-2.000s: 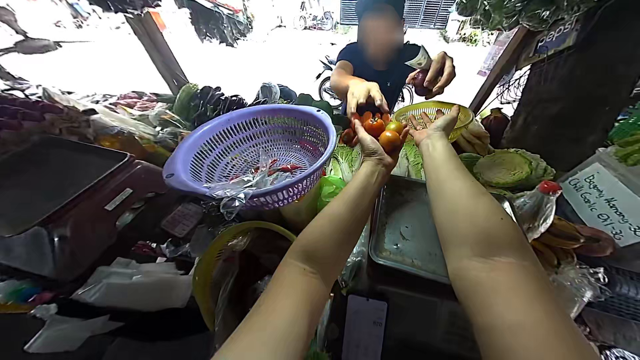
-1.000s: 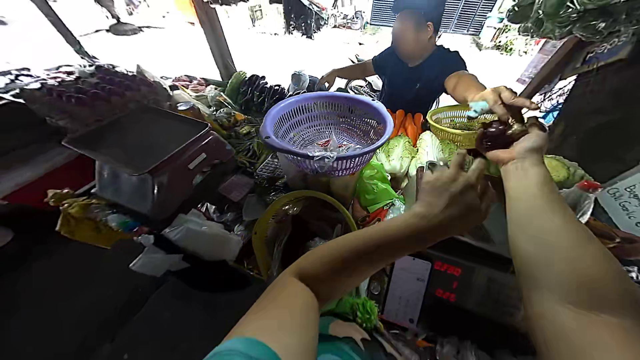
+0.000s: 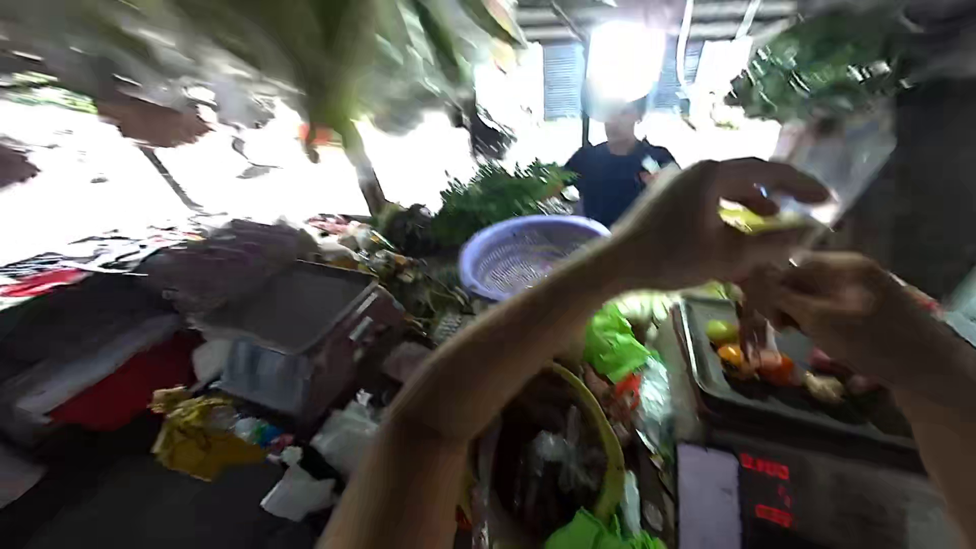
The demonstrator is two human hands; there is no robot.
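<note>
Both hands are blurred by motion above a metal weighing tray [image 3: 692,366]. My left hand [image 3: 717,221] is raised with its fingers arched over something pale and see-through [image 3: 797,210], perhaps thin plastic; whether it grips this is unclear. Just below and to the right, my right hand [image 3: 827,293] has curled fingers close to the left hand; what it holds is hidden. In the tray lie a green fruit or vegetable [image 3: 720,331], an orange one [image 3: 730,354], a red-orange one that looks like a tomato [image 3: 778,370] and several other pieces of produce.
Beyond the purple plastic basket [image 3: 488,286] stands a person in a dark shirt [image 3: 614,179]. A yellow-rimmed container [image 3: 614,457] with plastic bags sits below my left forearm. Red digits glow on the scale [image 3: 831,488]. Another scale [image 3: 305,305] stands left. Leaves hang overhead.
The view has tilted up and moved left. Produce now lies in the weighing tray, which was bare two seconds ago. My hands have come together, and the other person's arm is no longer reaching toward them.
</note>
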